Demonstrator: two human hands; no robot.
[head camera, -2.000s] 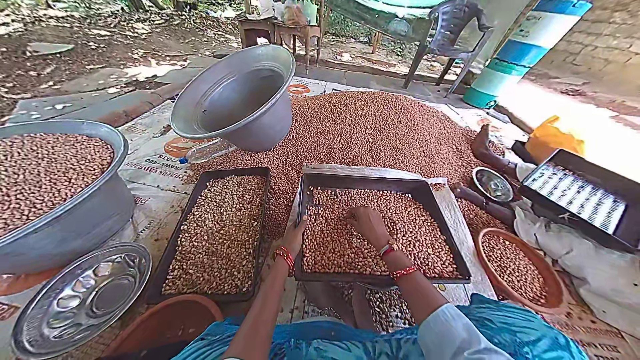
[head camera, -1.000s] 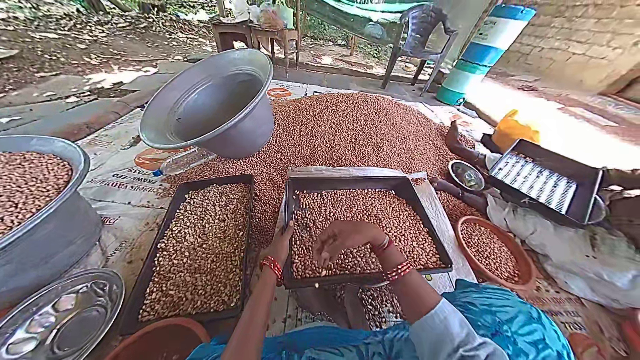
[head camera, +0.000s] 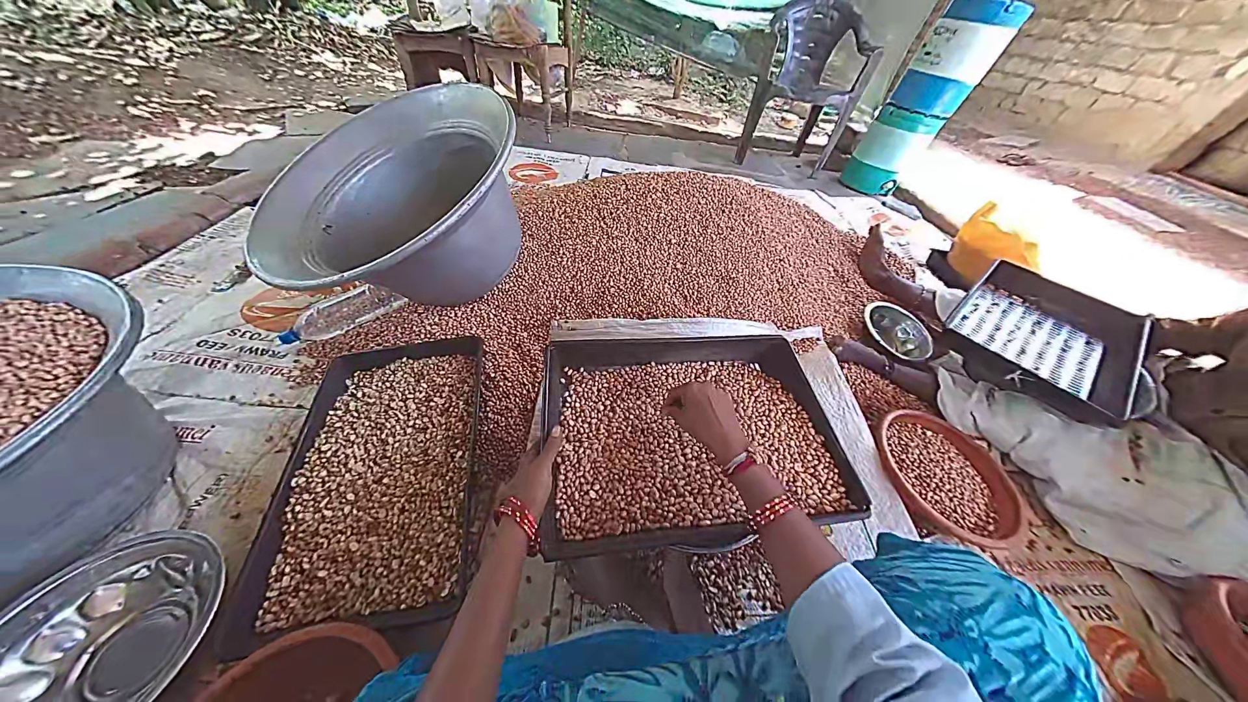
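My left hand (head camera: 531, 478) grips the left wall of a black rectangular tray (head camera: 707, 538) in front of me. Small reddish-brown nuts or seeds (head camera: 643, 468) fill the tray. My right hand (head camera: 704, 414) is over the middle of this layer, its fingers bent down and closed together; whether they pinch anything cannot be told. To the left lies a second black tray (head camera: 475, 409) of paler, tan pieces. Behind both trays rises a large heap of the same reddish-brown nuts or seeds (head camera: 682, 234). More pieces lie below the near edge of my tray.
A tilted metal basin (head camera: 468, 244) and a plastic bottle (head camera: 346, 312) are behind the left tray. A filled metal tub (head camera: 88, 468), metal platter (head camera: 185, 604) and clay bowl (head camera: 302, 668) are at left. At right are a filled clay bowl (head camera: 1009, 526) and another person's legs (head camera: 892, 278) beside a perforated tray (head camera: 1024, 341).
My right hand was raised over the near part of the tray a second ago; now it is lower, over the middle of the pieces. My left hand stays on the tray's left side.
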